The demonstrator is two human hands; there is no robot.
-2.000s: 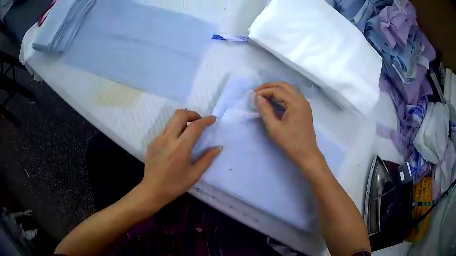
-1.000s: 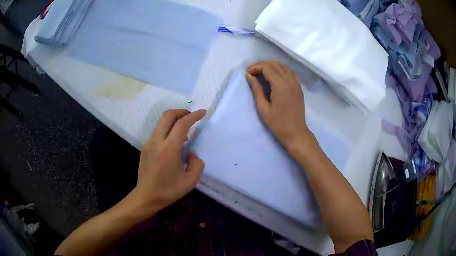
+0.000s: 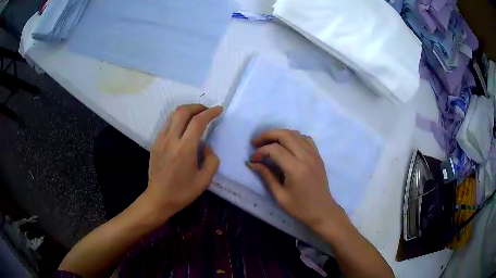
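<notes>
A pale blue stack of cut fabric pieces [image 3: 304,103] with a thin whitish sheet on top lies in front of me. My left hand [image 3: 182,155] is at the stack's left edge, its thumb and fingers apart, with nothing seen held. My right hand [image 3: 296,174] is over the lower middle of the stack, its fingers curled and thumb close to them. Whether its fingertips pinch anything is too blurred to tell.
A thick white stack [image 3: 353,40] lies behind. Flat blue panels [image 3: 157,38] and a folded blue bundle [image 3: 60,19] lie at left. An iron [image 3: 421,201] rests at right, near heaped blue and lilac cloth [image 3: 443,49].
My right hand has moved from the stack's far left corner down and toward me, to its lower middle. The top sheet's corner, folded two seconds ago, now lies flat. My left hand stays at the left edge.
</notes>
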